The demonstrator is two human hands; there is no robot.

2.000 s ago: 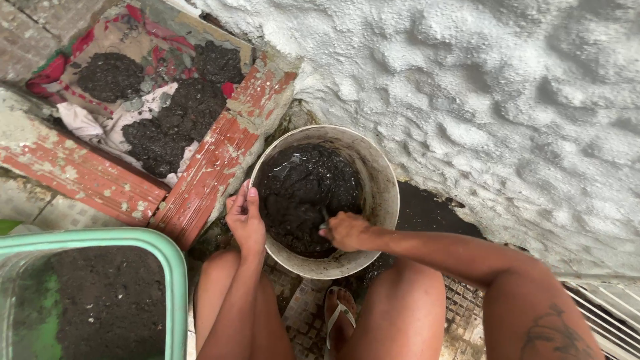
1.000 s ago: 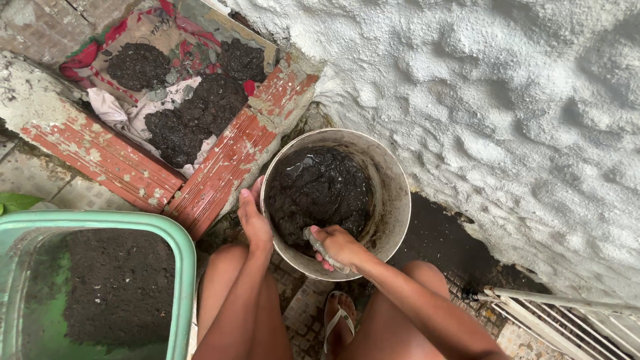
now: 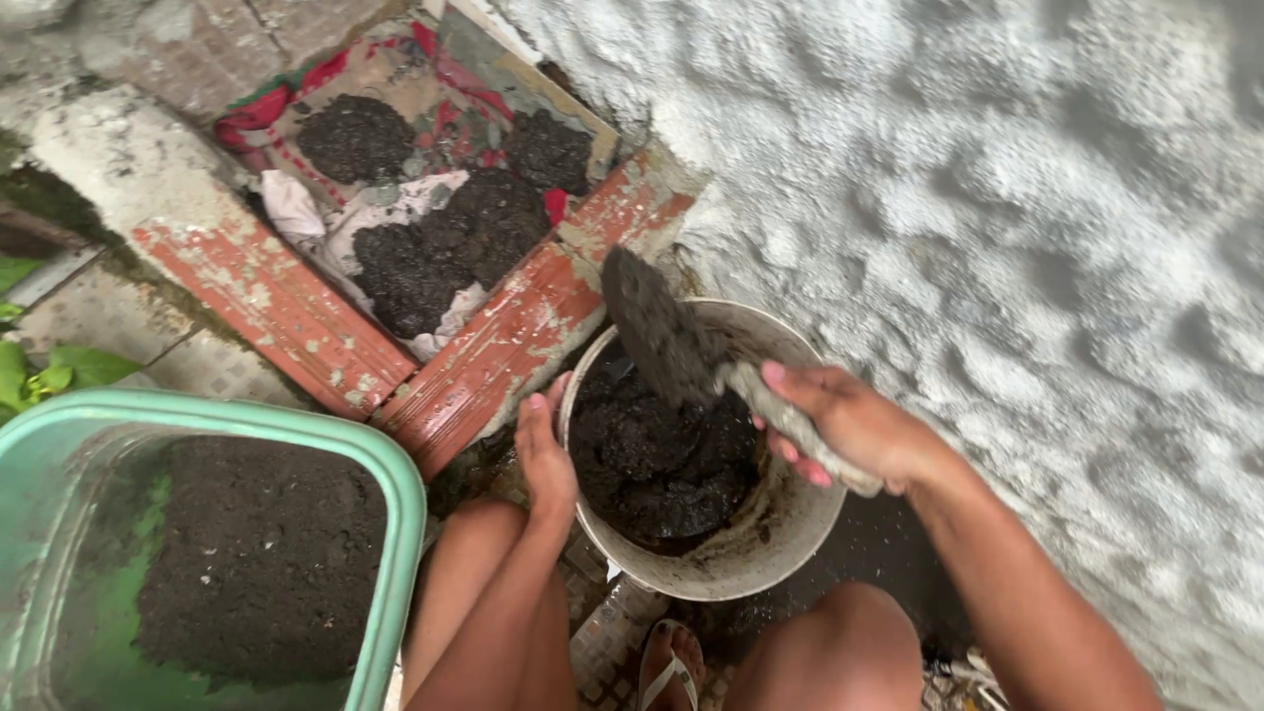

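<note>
A round whitish bucket [image 3: 805, 528] stands between my knees, with wet dark mud [image 3: 662, 454] inside. My right hand [image 3: 839, 425] grips the caked handle of a trowel [image 3: 657, 321], whose mud-covered blade is raised over the bucket's far left rim. My left hand [image 3: 546, 449] rests against the outside of the bucket's left wall, its fingers near the rim. Beyond the bucket, dark mud heaps [image 3: 464, 237] lie on a stained red and white cloth [image 3: 291, 202] inside a bay edged with red hollow clay blocks [image 3: 504, 346].
A green plastic tub [image 3: 395, 513] with drier dark soil [image 3: 262, 563] stands at the lower left. A rough white wall [image 3: 918, 197] rises close on the right. Green leaves [image 3: 84, 367] show at the left edge. My sandalled foot [image 3: 671, 662] is on the tiled floor below the bucket.
My right hand has lifted the trowel from the mud to above the bucket's rim, where its blade now shows. My left hand stays at the bucket's left side.
</note>
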